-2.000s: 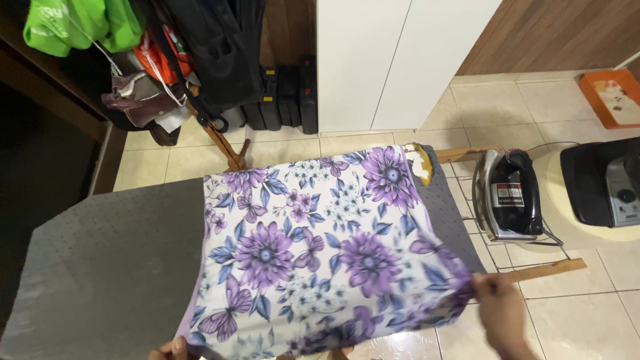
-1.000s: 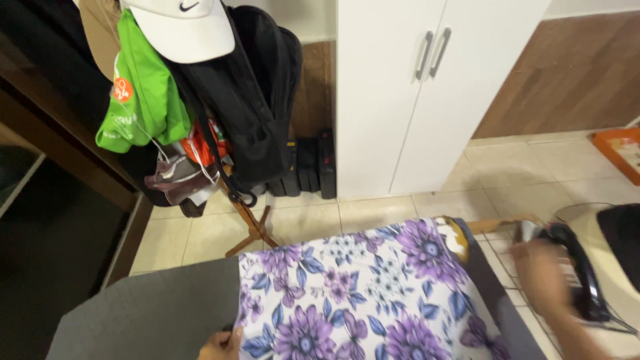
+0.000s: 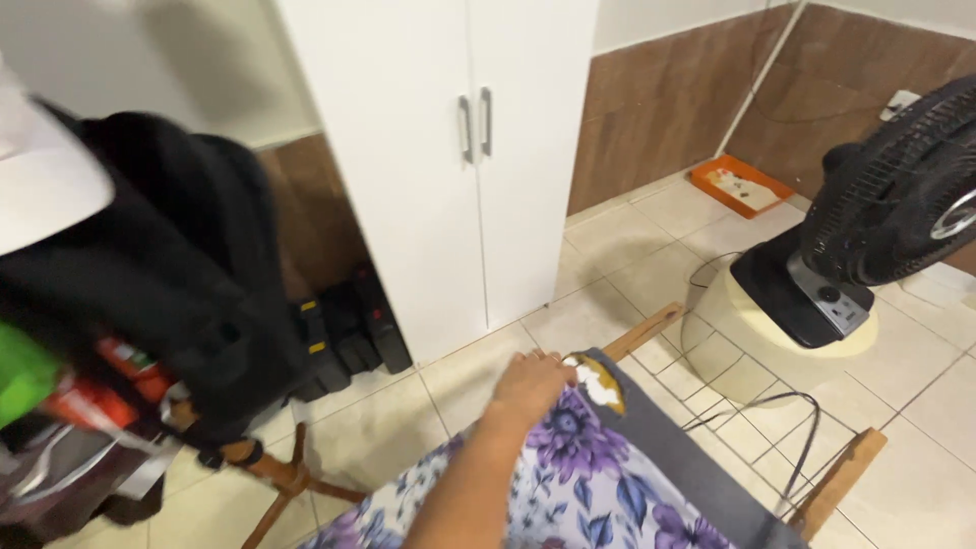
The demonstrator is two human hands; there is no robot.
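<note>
My left hand reaches across the ironing board and grips the upper edge of a white fabric with purple flowers and blue leaves. Its fingers are curled at the fabric's corner, beside a torn patch in the grey board cover where white and yellow material shows. The lower part of the fabric runs out of the frame. My right hand is out of view, and so is the iron. A dark cord loops over the wire iron rest at the board's end.
A black fan stands on a cream round base at right. Wooden rails flank the rack. Behind are a white cabinet, an orange tray and black cases. A wooden stand with hanging bags is at left.
The iron, on the wire rest earlier with my right hand at it, has left the rest. My right hand has gone out of view. My left hand has moved to the fabric's far corner. The view has shifted right.
</note>
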